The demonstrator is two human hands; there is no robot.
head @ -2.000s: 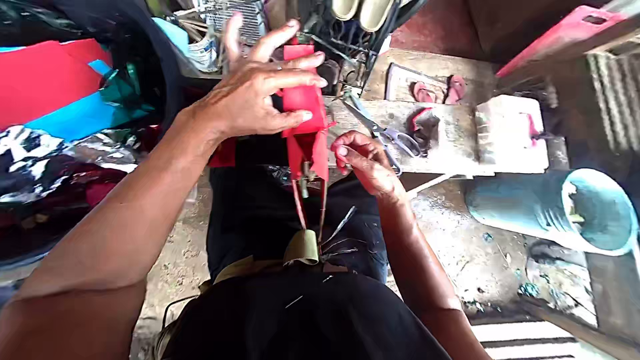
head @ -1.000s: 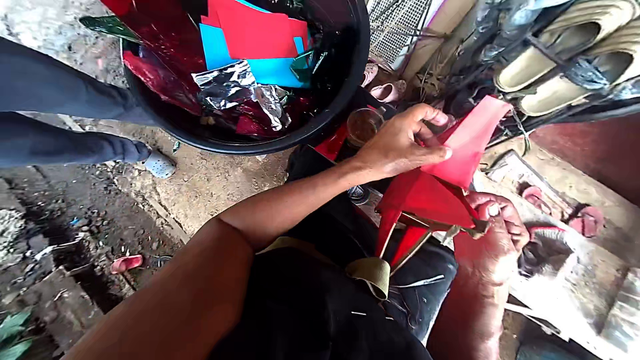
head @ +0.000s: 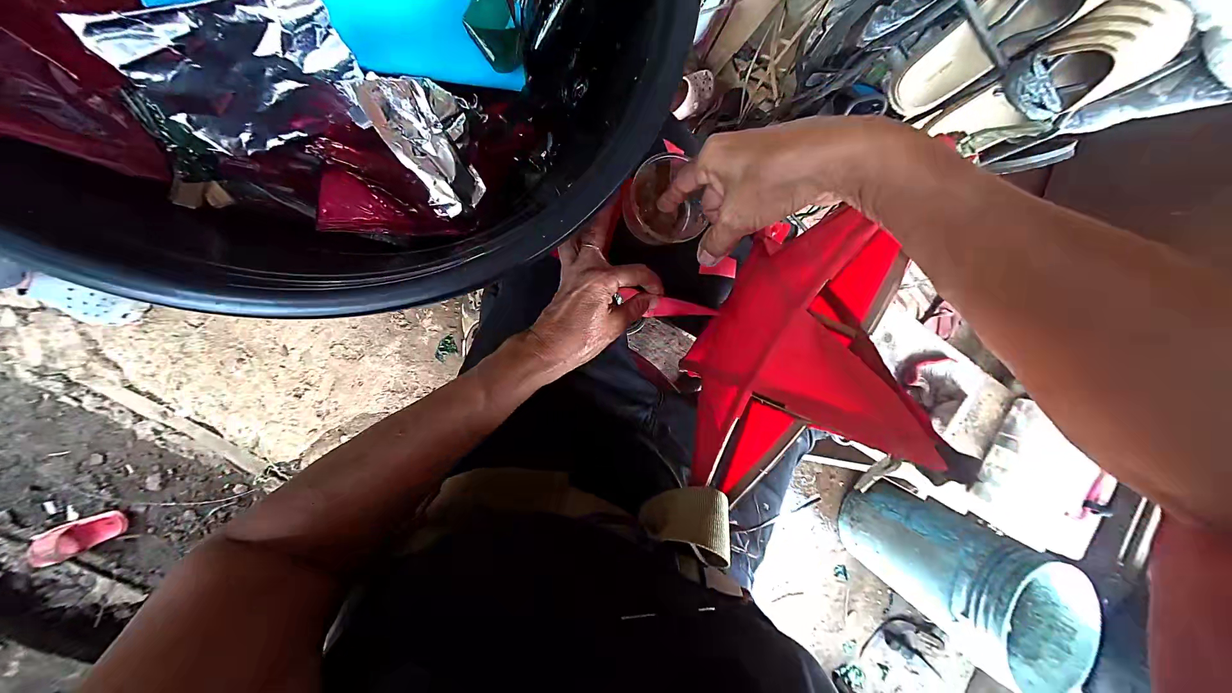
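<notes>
A red paper star lantern with thin sticks along its edges (head: 770, 356) rests on my lap. My left hand (head: 597, 308) pinches a narrow red paper strip (head: 683, 307) that reaches toward the star's left side. Above it my right hand (head: 746, 188) dips a finger into a small round clear container (head: 643, 207) with brownish content; the other fingers are bent and hold nothing that I can see. The large black basin (head: 414, 289) at the upper left holds red and blue sheets and crumpled silver foil (head: 423, 140).
Pale sandals (head: 1107, 48) lie on a rack at the upper right. A blue-green bucket (head: 962, 568) lies tipped on the ground at the lower right. A pink slipper (head: 77, 539) is on the soil at the lower left.
My right hand has left the red star and is at the small container. My left hand has let go of the star and now holds a red strip. The view has shifted.
</notes>
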